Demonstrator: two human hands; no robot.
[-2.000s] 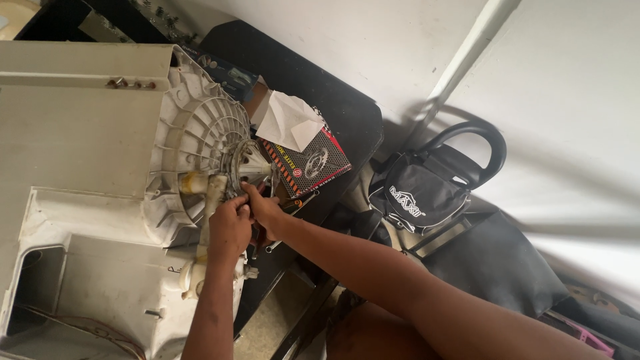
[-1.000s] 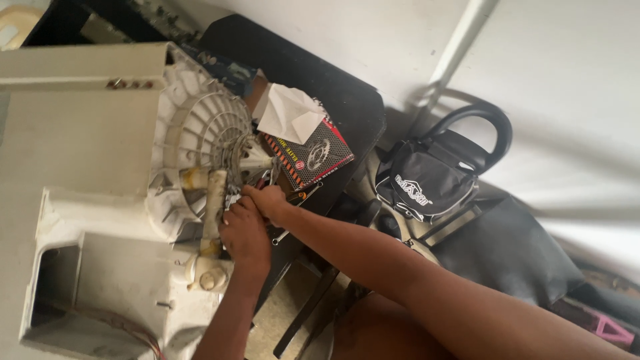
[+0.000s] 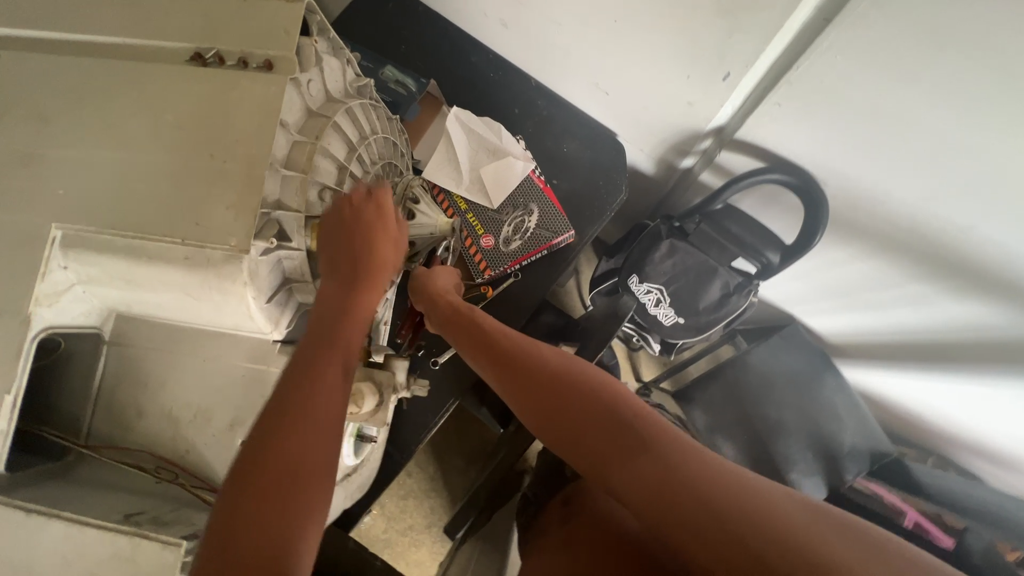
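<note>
My left hand point(image 3: 364, 236), blurred and with its fingers curled, is over the ribbed off-white plastic tub point(image 3: 348, 132) of an appliance, probably a washing machine. Whether it holds anything is hidden. Lower and to the right, my right hand point(image 3: 436, 294) is closed around pliers with red handles point(image 3: 410, 326), their metal jaws pointing up near a pale metal hub part point(image 3: 424, 216). Beside that hand lies a combination wrench point(image 3: 442, 358), with an orange-and-black tool handle point(image 3: 480, 293) close by. A white plastic fitting point(image 3: 372, 396) shows below the hands, against the tub.
On the black table point(image 3: 576, 152) are a printed chain kit box point(image 3: 520, 228), crumpled white paper point(image 3: 480, 156) and a dark box point(image 3: 392, 84). Several rusty screws point(image 3: 232, 60) rest on the appliance's panel. A black Maxi bag point(image 3: 680, 280) stands at right by a black padded seat point(image 3: 788, 408).
My hands were together by the hub; now they are apart. The left hand has moved up and left over the ribbed tub, while the right stays near the tools.
</note>
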